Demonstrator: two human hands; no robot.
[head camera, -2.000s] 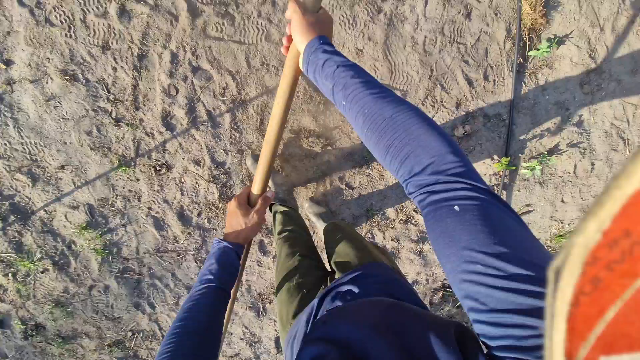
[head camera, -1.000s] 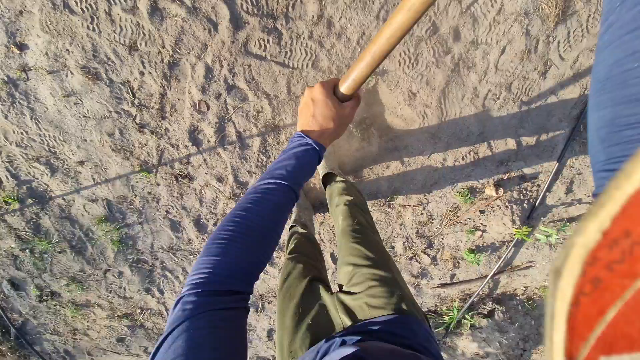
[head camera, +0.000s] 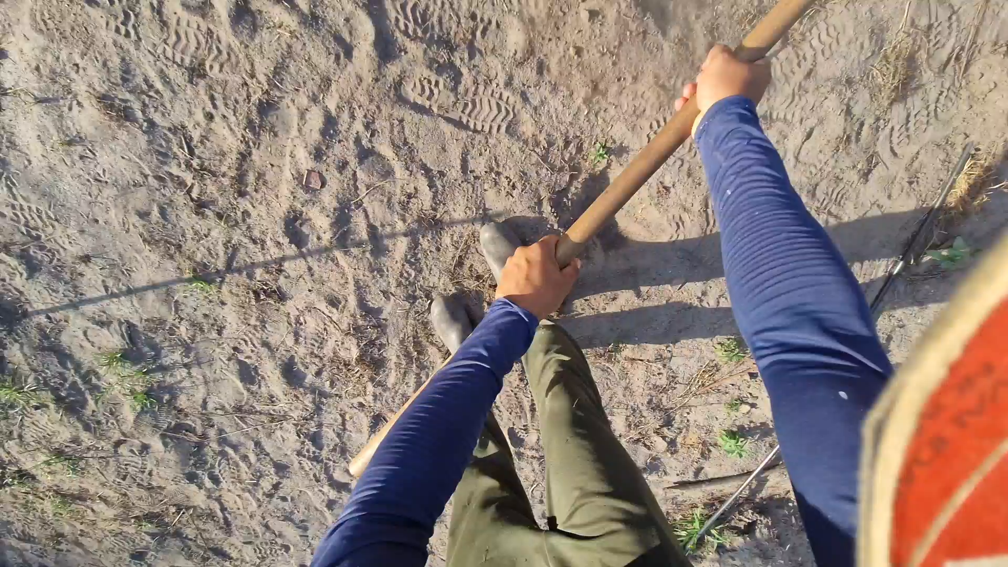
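A long wooden handle runs slantwise from the top right to the lower left, partly behind my left forearm. My left hand grips it near the middle of the view, above my boots. Farther up the shaft, my right hand is closed around it. The handle's far end lies beyond the top edge, so the tool's head is hidden. Its rounded butt end shows to the left of my left forearm.
Sandy soil bears boot prints and small weeds. My rubber boots stand on it. A thin dark hose or pipe lies on the ground at the right. An orange, pale-edged hat brim blocks the lower right corner.
One second ago my right hand was out of view; now it grips the shaft at the upper right. The handle's butt end now shows at the lower left.
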